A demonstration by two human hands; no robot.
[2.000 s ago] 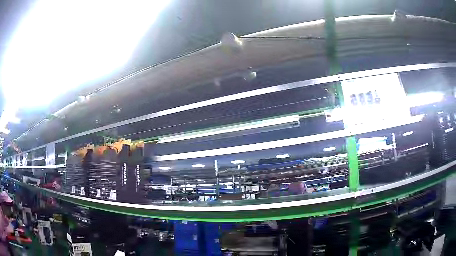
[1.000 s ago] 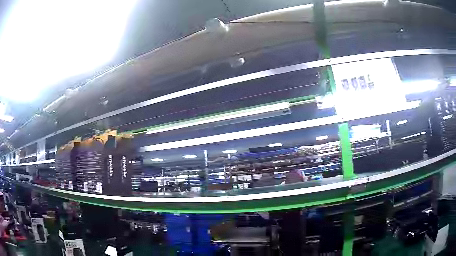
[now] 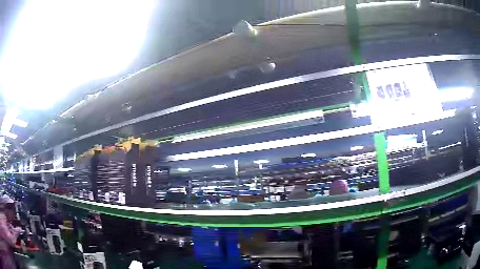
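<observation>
Neither of my hands is in view. Nearest at the bottom edge, a white product carton (image 3: 95, 260) with a dark picture stands cut off by the frame. Another white carton (image 3: 55, 240) stands further left on the dark green bench. A small white shape (image 3: 135, 264) is cut off at the bottom edge and too blurred to name. Black printed cartons (image 3: 139, 176) with pale side lettering and ragged orange-yellow tops stand on the shelf, left of centre.
The shelf rail (image 3: 237, 211) with green edging curves across the view. A green post (image 3: 382, 168) carries a white instruction sheet (image 3: 402, 94). Blue bins (image 3: 216, 246) sit below. A person in pink (image 3: 6, 234) is at the far left. A tube light (image 3: 252, 125) glows under the rack.
The camera view has swung slightly, so the shelf, post and cartons sit further right than one second ago. More of the person in pink shows at the left edge.
</observation>
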